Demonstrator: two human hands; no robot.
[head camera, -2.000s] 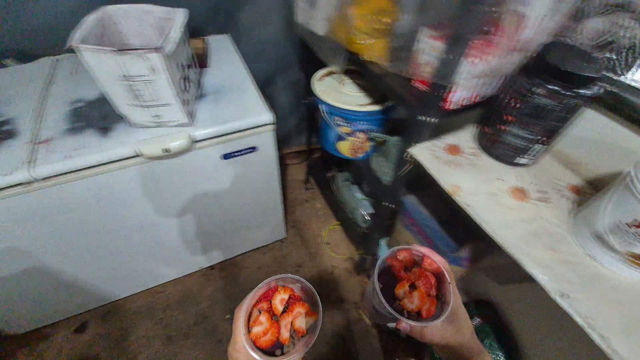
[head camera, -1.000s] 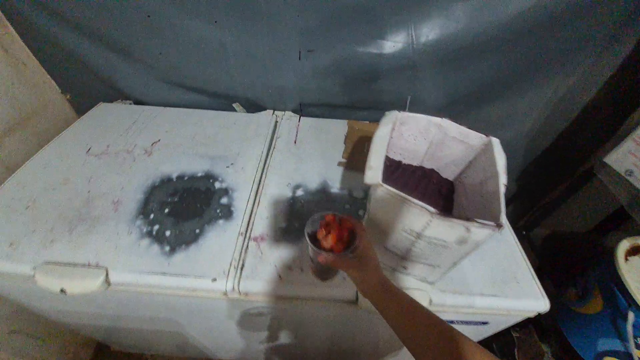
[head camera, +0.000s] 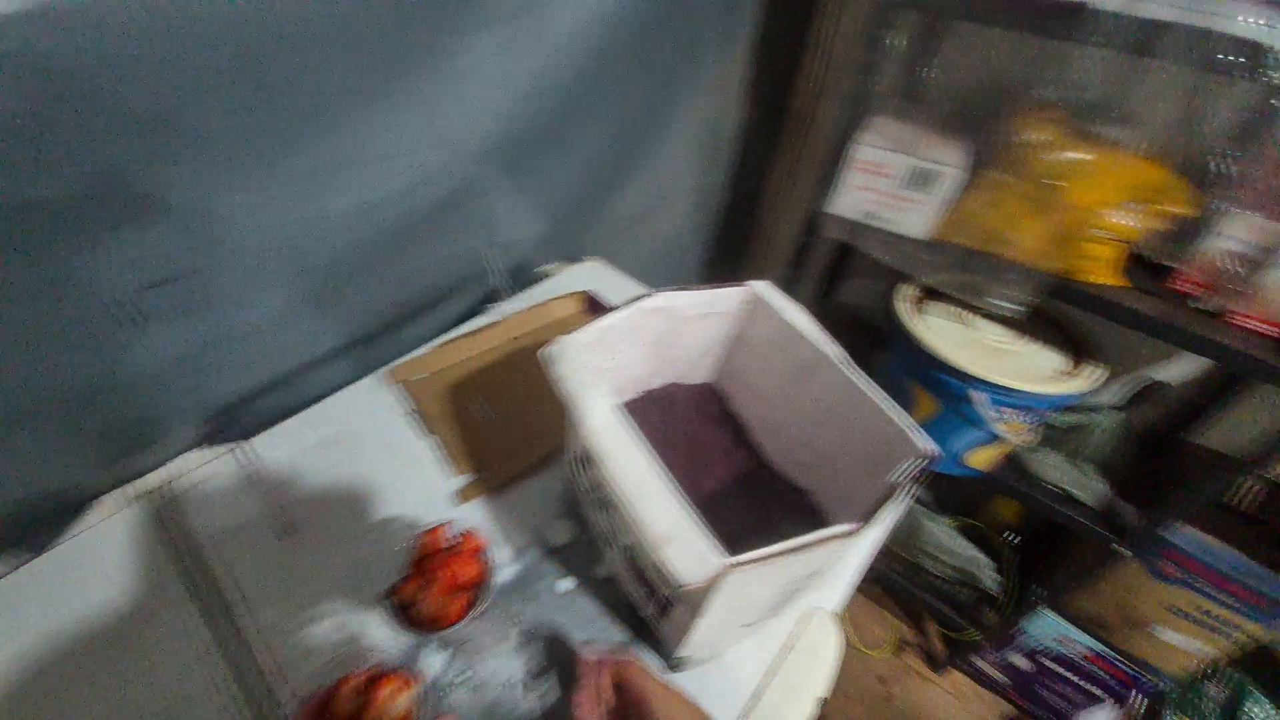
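On the white chest freezer's lid (head camera: 345, 455), a cup of cut red strawberries (head camera: 440, 580) appears to stand, no fingers visible on it. A second portion of strawberries (head camera: 365, 695) is nearer, cut off by the bottom edge; whether a hand touches it cannot be told. My right hand (head camera: 630, 685) is at the bottom edge, right of both, blurred and partly out of frame; its grip is unclear. My left hand cannot be made out. Beyond my right hand stands an open white carton (head camera: 650, 490) with a dark purple mass (head camera: 725, 465) inside.
Behind the carton lies a piece of brown cardboard (head camera: 510, 400). A grey-blue sheet (head camera: 350, 180) hangs behind the freezer. At right, a dark shelf rack (head camera: 1080, 290) holds a white box (head camera: 900, 180), yellow items (head camera: 1090, 200) and a blue tub with a cream lid (head camera: 1000, 350).
Two seconds ago each hand held a cup of strawberries; one second ago a hand held one over the freezer. Now my right hand is apart from the farther cup. The view has swung strongly.
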